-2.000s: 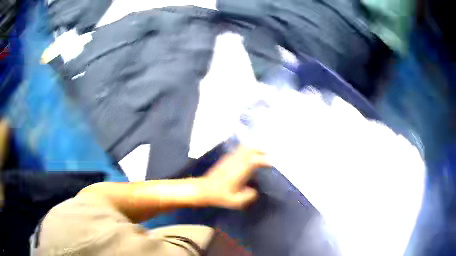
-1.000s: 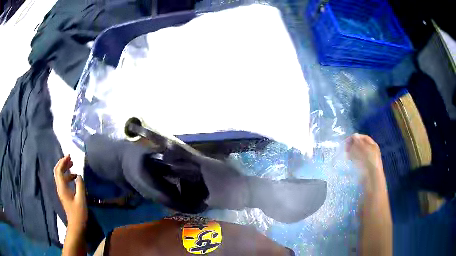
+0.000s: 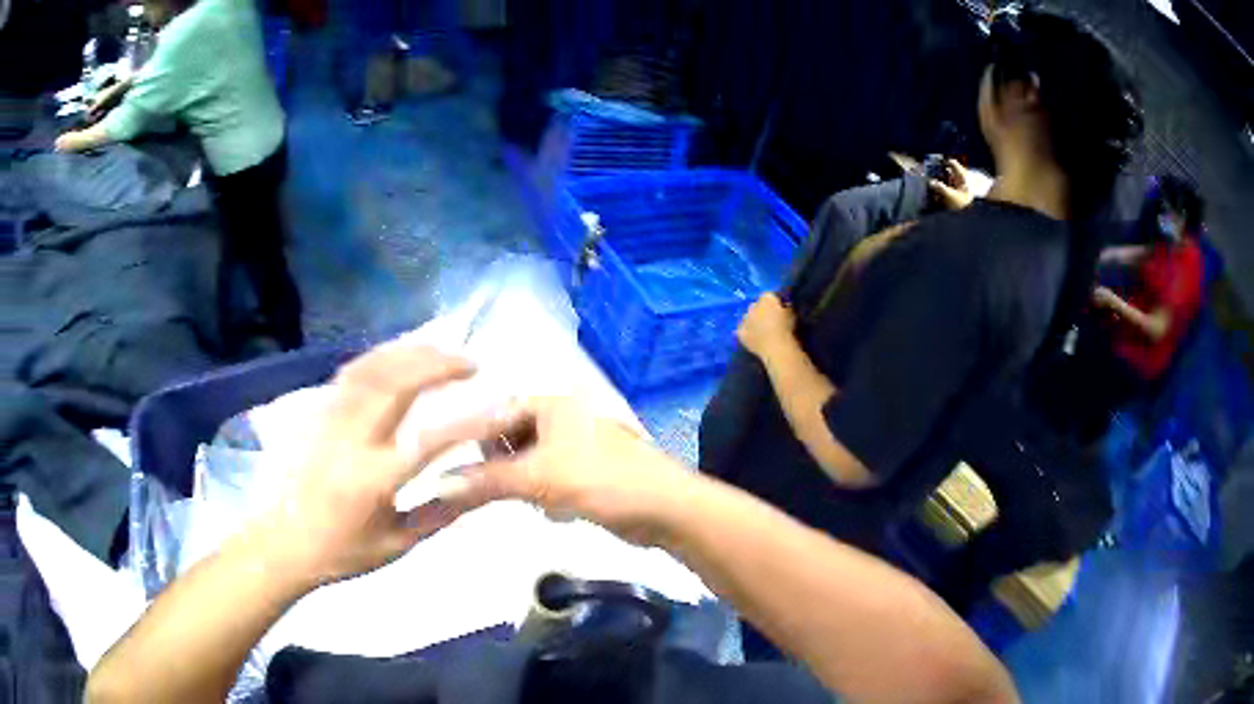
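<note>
A glaring white stack of poly bags (image 3: pixel 399 591) fills the basket (image 3: pixel 206 399), whose dark rim shows at the back left. My left hand (image 3: pixel 358 475) and my right hand (image 3: pixel 585 468) are close together above the stack, both blurred, fingers curved towards each other. Whether they pinch plastic film is lost in the glare. The open round end of a tan tube (image 3: pixel 554 591) shows below my right hand at the near side. Dark cloth (image 3: pixel 413 677) lies along the bottom edge beside it.
A person in black (image 3: pixel 949 330) stands close at the right, holding dark cloth. Blue crates (image 3: pixel 674 316) stand on the floor ahead. Dark garments (image 3: pixel 110 303) lie at the left. A person in green (image 3: pixel 220 96) bends over them; another in red (image 3: pixel 1169 303) is far right.
The view has lifted and turned right, bringing the people into view. My hands have moved from either side of the basket to close together over the bags.
</note>
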